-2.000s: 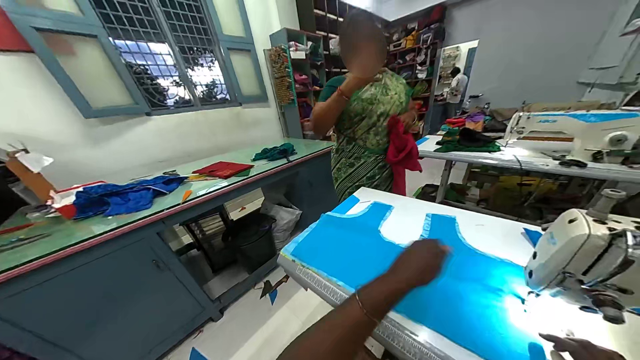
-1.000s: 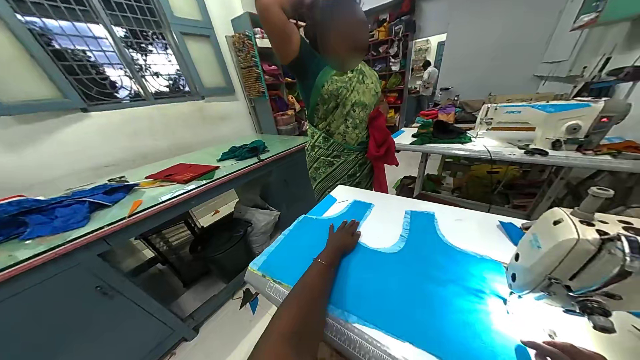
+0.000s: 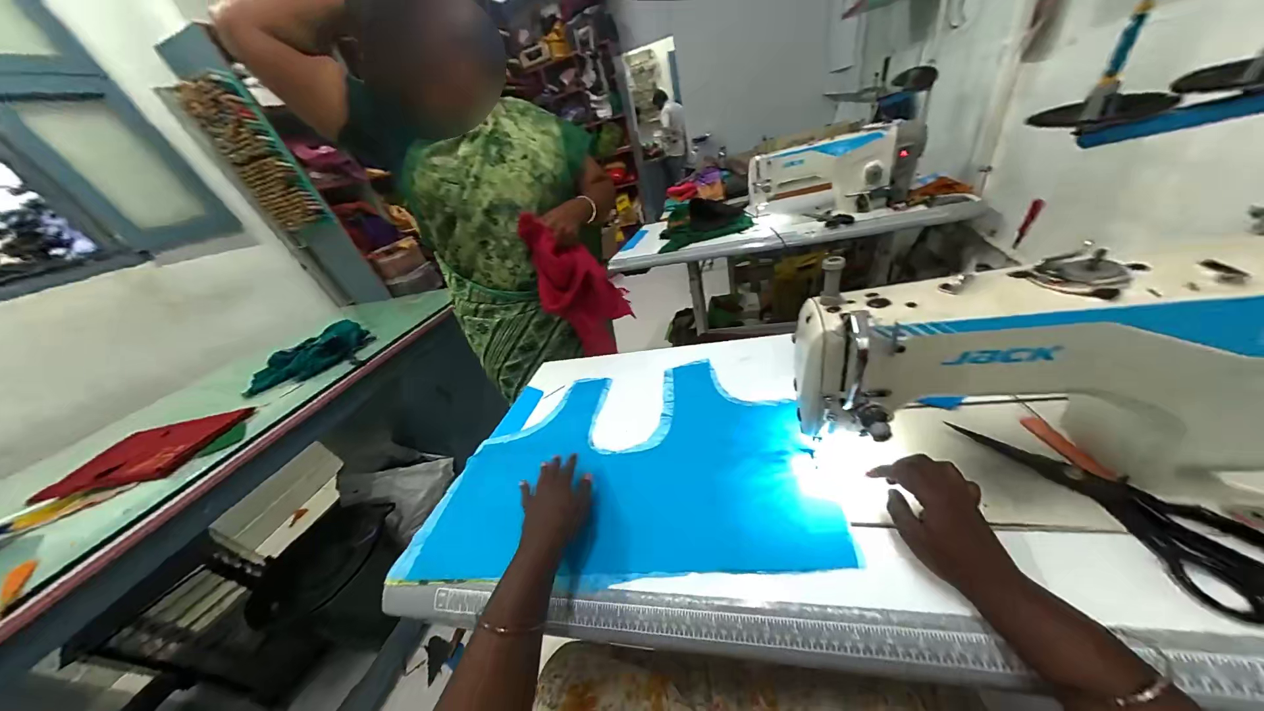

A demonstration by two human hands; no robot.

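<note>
A blue fabric garment piece (image 3: 681, 504) with curved cutouts and pale edges lies flat on the white sewing table. My left hand (image 3: 556, 504) rests on its left part, fingers spread and holding nothing. Beyond the fabric's right edge, my right hand (image 3: 933, 504) is over the table with fingers bent apart, nothing in it. Just above that hand is the lit needle area of a Jack sewing machine (image 3: 987, 346). Black-handled scissors (image 3: 1126, 494) lie right of the right hand, across an orange-handled tool (image 3: 1066, 444).
A measuring tape (image 3: 691, 622) runs along the table's front edge. A person holding red cloth (image 3: 573, 281) stands behind the table. To the left is a green-topped counter (image 3: 375, 321) with red fabric (image 3: 143, 454). A second sewing machine (image 3: 820, 173) stands behind.
My left hand was further up near the cutouts a second ago and is now lower on the fabric. The view has shifted right, bringing more of the machine and the scissors into sight.
</note>
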